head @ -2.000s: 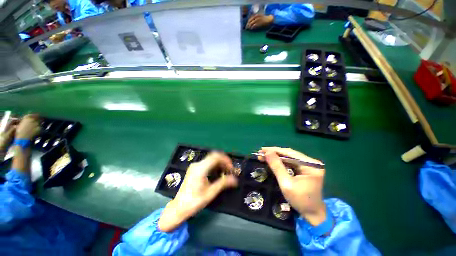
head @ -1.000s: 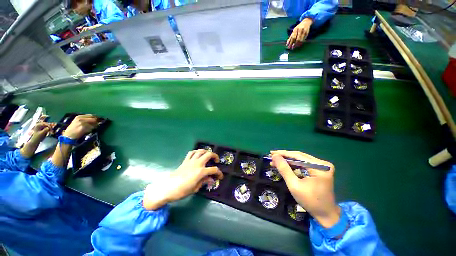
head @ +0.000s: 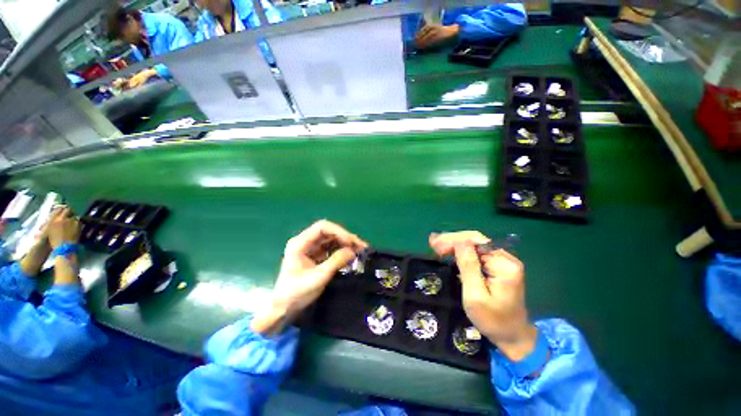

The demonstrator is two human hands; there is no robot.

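Observation:
A black compartment tray (head: 406, 353) lies in front of me, with shiny round units such as this one (head: 422, 325) in several pockets. My left hand (head: 313, 264) is over the tray's left end, thumb and fingertips pinched on a round unit (head: 352, 262), mostly hidden by the fingers. The bare black lower pockets show beside that hand. My right hand (head: 491, 288) is over the tray's right end, fingers closed on slim tweezers (head: 502, 242), which are blurred and point rightward out of the grip. My right hand hides the tray's right end.
A second compartment tray (head: 543, 146) with units stands at the back right. A divider with white sheets (head: 349, 77) is ahead. At the left, a neighbour's hands (head: 61, 227) are near a black tray (head: 122, 223) and parts box (head: 134, 275). A wood-edged shelf (head: 650, 138) holds a red basket (head: 721, 118).
My left hand has moved from the lower left pockets up to the tray's upper edge, and a lower left pocket now looks empty. The tweezers have shifted in my right hand. The view has shifted.

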